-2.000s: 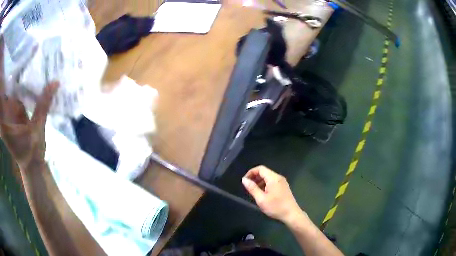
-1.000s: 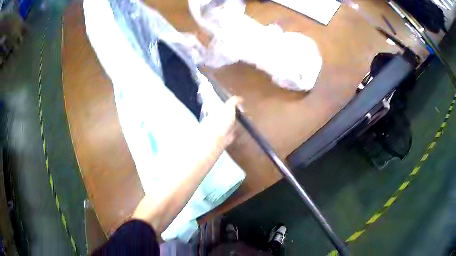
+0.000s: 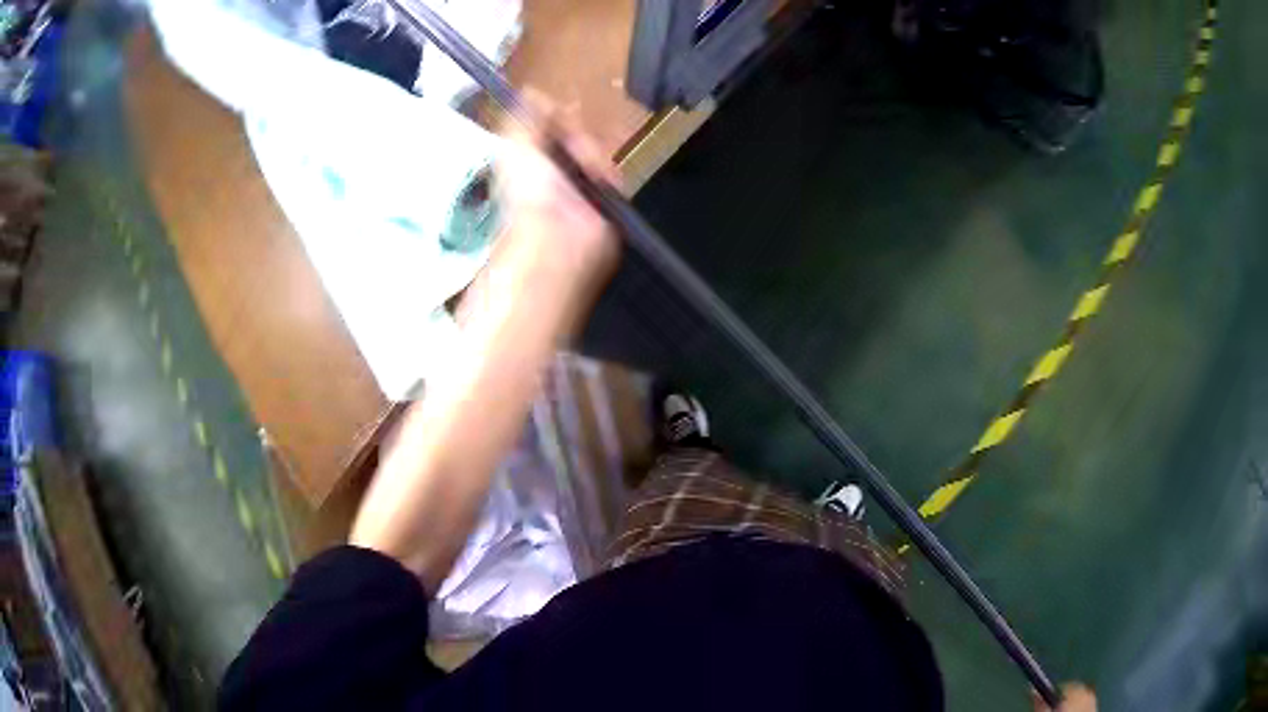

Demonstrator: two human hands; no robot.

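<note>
A long thin dark roll bar (image 3: pixel 779 373) runs diagonally from the table at the upper left to the lower right edge. My left hand (image 3: pixel 563 188) is closed around its upper part, blurred. My right hand (image 3: pixel 1068 698) is at the bar's lower end, mostly cut off by the bottom edge; its fingers cannot be made out. A white to pale mint fabric roll (image 3: pixel 327 174) lies on the brown table (image 3: pixel 230 264), its rolled end near my left wrist. Plastic wrapping (image 3: pixel 473 49) shows beyond it.
A dark grey flat device or case (image 3: pixel 681 49) stands at the table edge. A black plastic bag (image 3: pixel 1008 63) is on the green floor, inside a yellow-black tape line (image 3: pixel 1092 306). Shiny plastic-wrapped material (image 3: pixel 508 536) is below the table, beside my legs.
My left hand and the bar have moved up and left in view, and the bar now reaches across the floor. My right hand has come in at its lower end. The view has tilted down.
</note>
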